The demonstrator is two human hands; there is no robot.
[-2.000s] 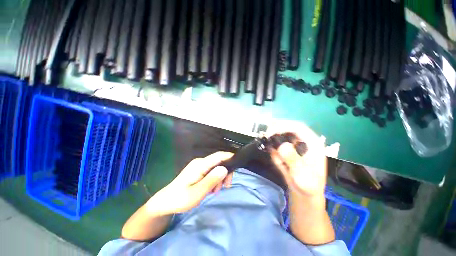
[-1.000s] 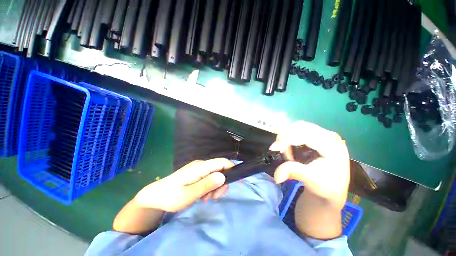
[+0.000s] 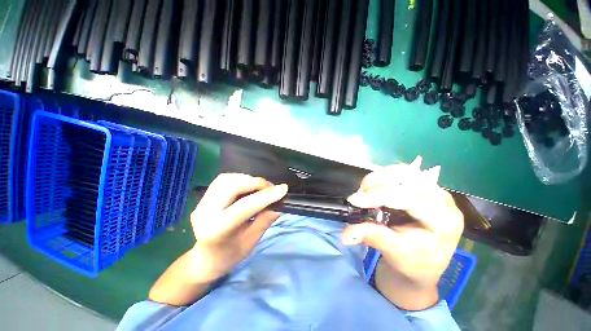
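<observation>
My left hand (image 3: pixel 236 210) is closed around a black tube (image 3: pixel 314 205) held roughly level over my lap. My right hand (image 3: pixel 411 223) grips the tube's right end, where a small black fitting (image 3: pixel 369 215) shows between thumb and fingers. Whether the fitting is fully seated cannot be told. More of the dark piece is hidden inside my right hand. Small black ring-like fittings (image 3: pixel 446 121) lie loose on the green bench (image 3: pixel 389 132). Black tubes lie side by side in a left group (image 3: pixel 295 52) and a right group (image 3: pixel 483 48).
A clear plastic bag (image 3: pixel 564 152) with black parts lies at the bench's right end. Blue slatted baskets (image 3: pixel 104 194) stand at lower left, one holding dark parts. Another blue basket (image 3: pixel 457 275) is under the bench at right. A dark tray (image 3: pixel 512 236) is below the edge.
The tube has come up and turned from slanted to nearly level. My left hand has risen with it. My right hand has shifted right since the earliest frame and stays at the tube end.
</observation>
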